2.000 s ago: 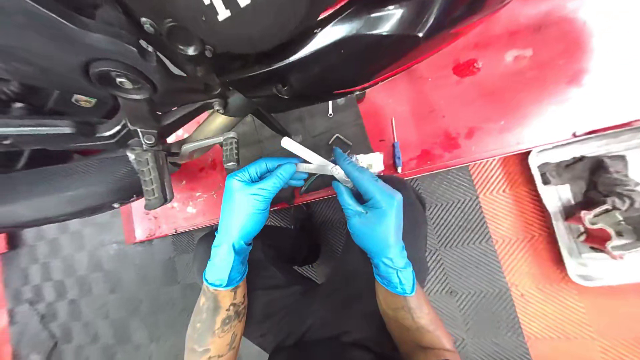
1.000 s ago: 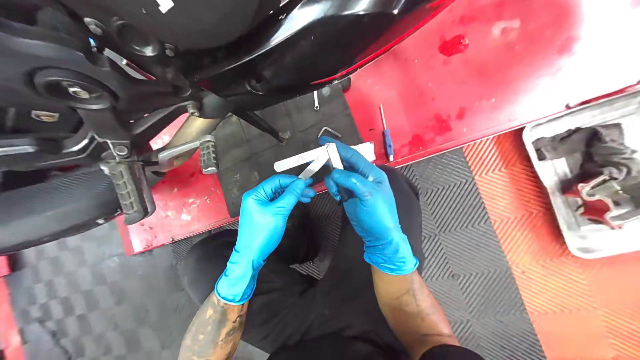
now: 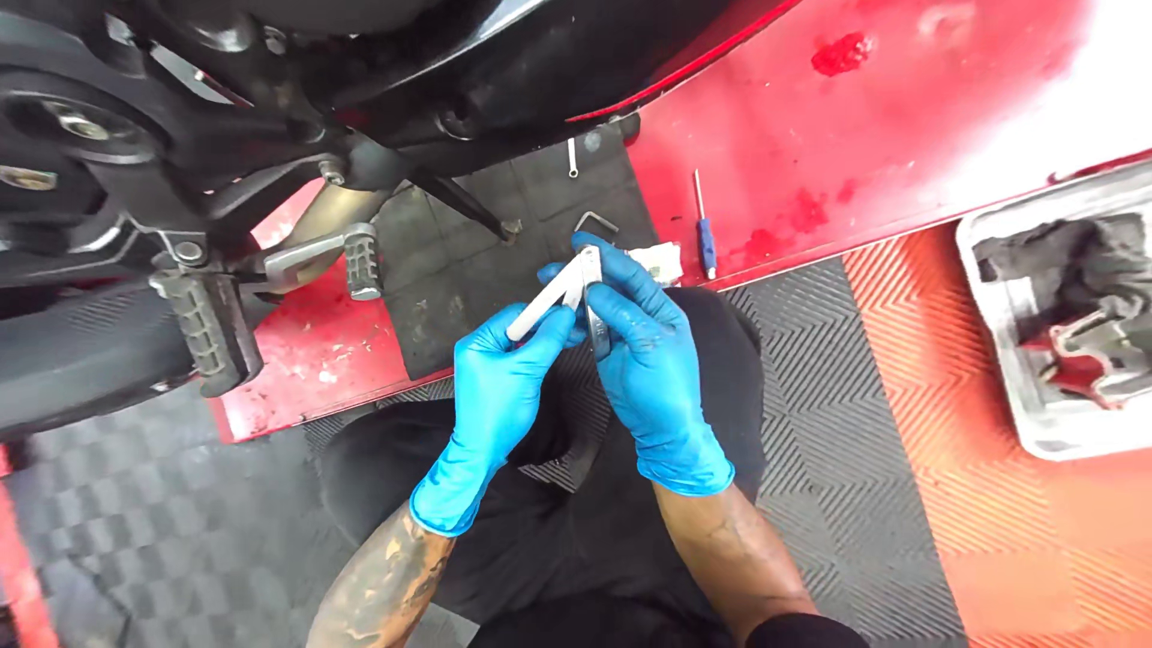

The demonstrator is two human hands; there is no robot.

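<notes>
My left hand [image 3: 504,387], in a blue glove, pinches one leg of a fanned metal tool [image 3: 546,301] that looks like a feeler gauge. Its pale blades spread downward from a joined upper end. Around the joined end and a darker, marked leg closes my right hand [image 3: 650,360], gloved the same way. Fingers hide part of the tool. Just behind my right fingers lies a white packet or cloth [image 3: 661,262], with a bent hex key [image 3: 598,219] beyond. To the right, a screwdriver with a blue handle [image 3: 706,245] rests on the red platform [image 3: 765,171].
A motorcycle's black fairing [image 3: 540,72] and footpeg [image 3: 205,328] loom above and left. Its side stand [image 3: 463,205] reaches down to a dark mat [image 3: 432,297], where a wrench [image 3: 573,160] lies. At right, a metal tray [image 3: 1017,387] holds dark cloth and a red-and-metal part.
The pale blades, spread wide to the left and right a second ago, now point down toward my left hand. Both hands remain on the tool.
</notes>
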